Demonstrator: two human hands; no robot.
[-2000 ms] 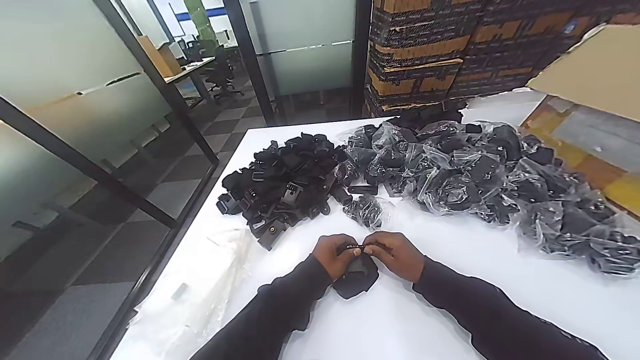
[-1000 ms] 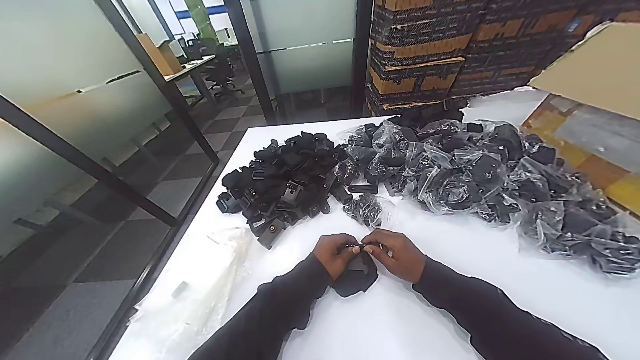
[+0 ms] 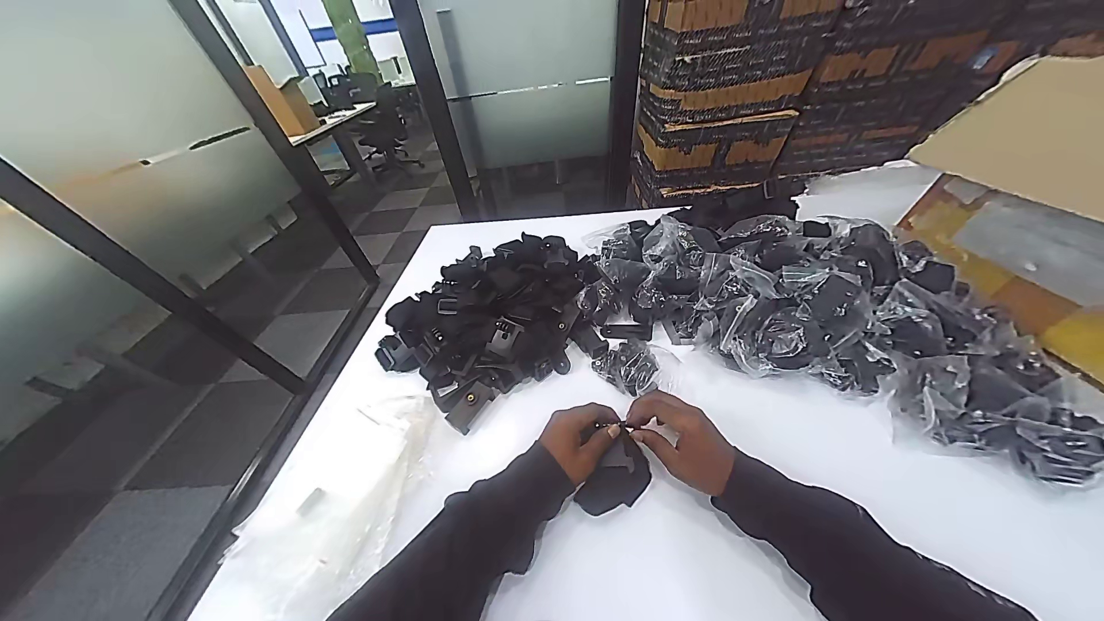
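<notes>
Near the front middle of the white table, my left hand [image 3: 585, 442] and my right hand [image 3: 686, 440] meet at the top of a black fabric-like item with a strap or plate [image 3: 614, 483]. Fingers and thumbs of both pinch a small dark part at its upper end; what the part is cannot be made out. The item's lower end rests on the table below my fingers. Just beyond my hands lies a small clear bag with dark parts [image 3: 630, 366]. A heap of loose black plastic mounts and straps [image 3: 500, 319] is at the back left.
Many clear bags of black parts [image 3: 802, 302] spread along the back and right of the white table [image 3: 862, 526]. Flat translucent plastic bags [image 3: 336, 500] lie at the left edge. An opened cardboard box [image 3: 1018, 138] stands at the right; stacked taped cartons [image 3: 724, 86] rise behind.
</notes>
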